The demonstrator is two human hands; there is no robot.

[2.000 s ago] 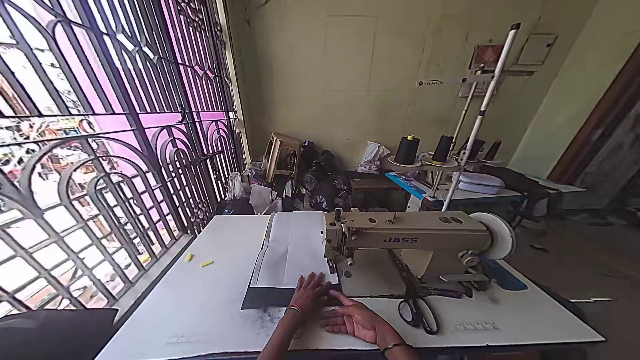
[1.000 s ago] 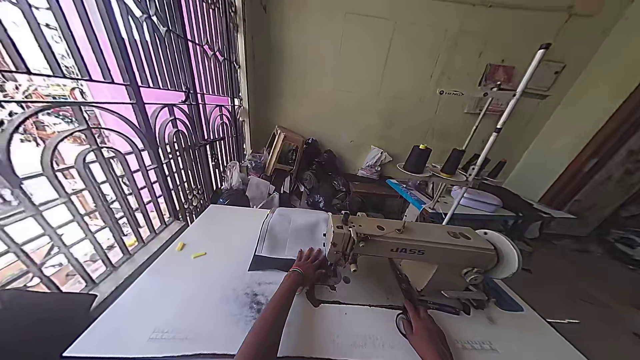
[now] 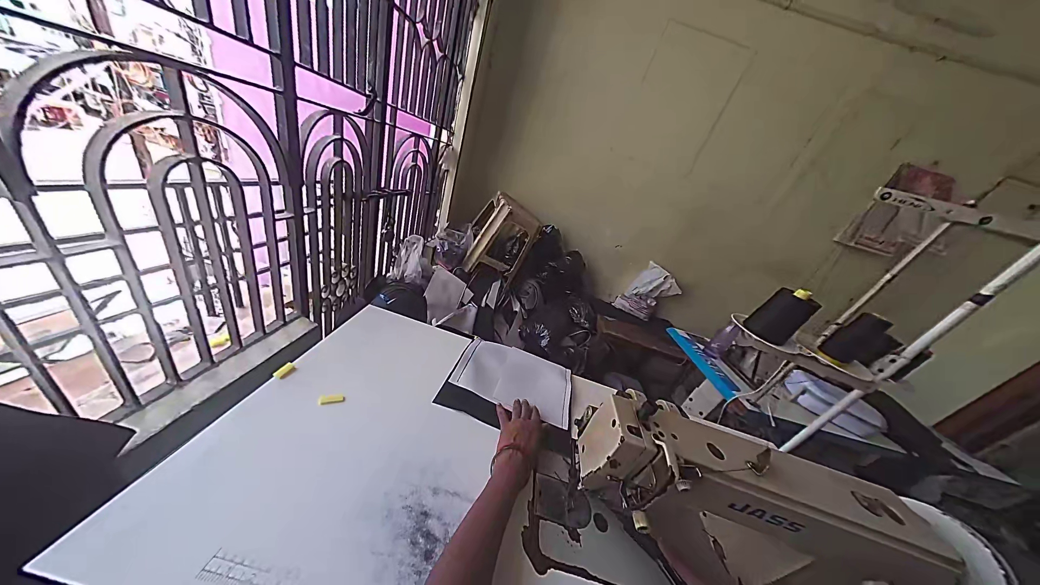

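My left hand lies flat, palm down, on the near edge of a white sheet, which rests on black fabric. The sheet and fabric lie on the white table, left of the needle end of a beige Jass sewing machine. The fabric's right part reaches toward the presser foot area, where the machine head hides detail. My right hand is out of the frame. The scissors seen earlier do not show now.
Two yellow chalk-like pieces lie on the table's left part. A metal window grille runs along the left. Behind the table are a stool, black plastic bags and a stand with black thread cones.
My right hand was at the scissors beside the machine one second ago and is now out of view. The left hand stays on the sheet. The view has swung left.
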